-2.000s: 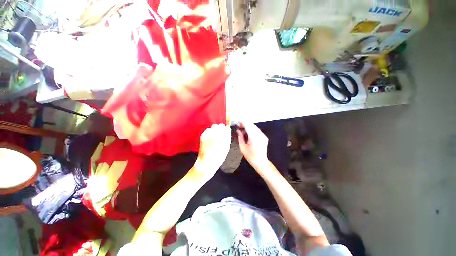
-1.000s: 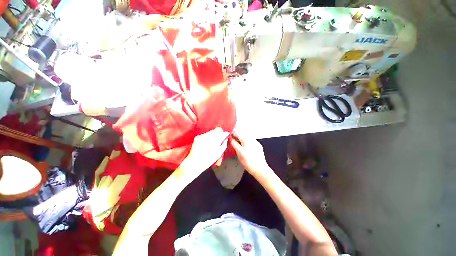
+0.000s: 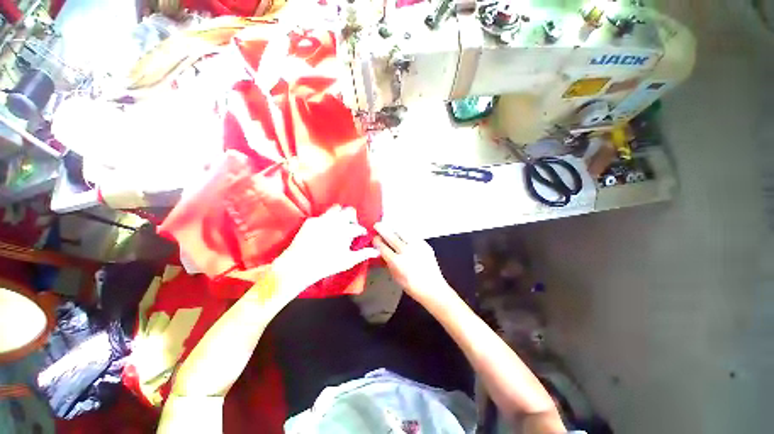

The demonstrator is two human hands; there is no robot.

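Note:
A large bright red garment piece (image 3: 255, 203) lies over the front of the white table, left of the machine's needle area, and hangs over the table's front edge. My left hand (image 3: 327, 246) rests on the red cloth and pinches its right edge near the front of the table. My right hand (image 3: 407, 261) meets it from the right, with its fingertips on the same cloth edge. A small fold of darker red cloth shows between the fingertips. The sewing machine (image 3: 543, 68), marked JACK, stands behind, with its needle end above the cloth's right side.
Thread snips (image 3: 462, 172) and black-handled shears (image 3: 552, 180) lie on the table to the right. Bobbins (image 3: 624, 179) are at its right end. A thread cone (image 3: 30, 95) stands at the left. Red cut pieces (image 3: 170, 331) and a chair with a pale back (image 3: 21, 320) are at lower left.
The view has shifted. My hands have moved slightly left and down relative to the table, and the cloth's front edge hangs lower. My left hand is spread more over the cloth.

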